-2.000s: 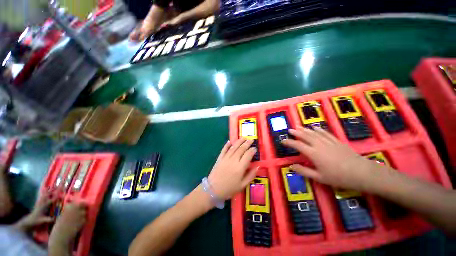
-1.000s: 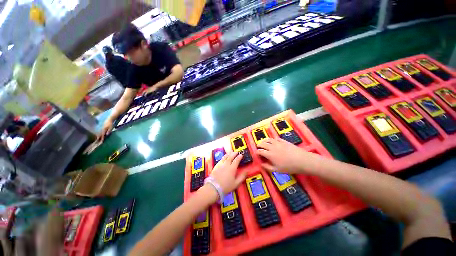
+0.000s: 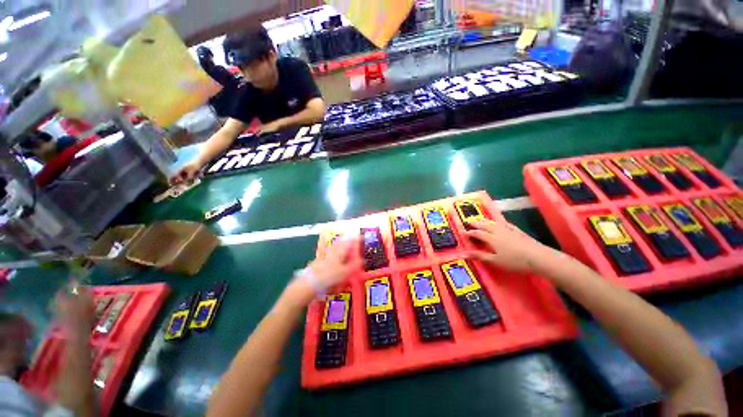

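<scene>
A red tray (image 3: 521, 322) holds two rows of keypad phones with yellow screen frames. The front-row phones, such as this phone (image 3: 427, 305), have lit bluish or purple displays. My left hand (image 3: 336, 265), blurred, lies over the back-row phone at the left end and partly hides it. My right hand (image 3: 503, 244) rests with its fingers on the lower part of the back-row phone at the right (image 3: 470, 212), whose display is dark. The other back-row displays beside it are lit. Neither hand lifts a phone.
A second red tray of phones (image 3: 580, 220) stands at the right. Two loose phones (image 3: 207, 308) lie left of my tray. Behind them are brown boxes (image 3: 173, 246). Another worker's hands are at a red tray (image 3: 134, 313). A person in black sits across the bench by black trays (image 3: 391, 114).
The view has tilted up. More back-row displays have lit up. My left hand has moved left to the end phone, and my right hand has moved right along the back row.
</scene>
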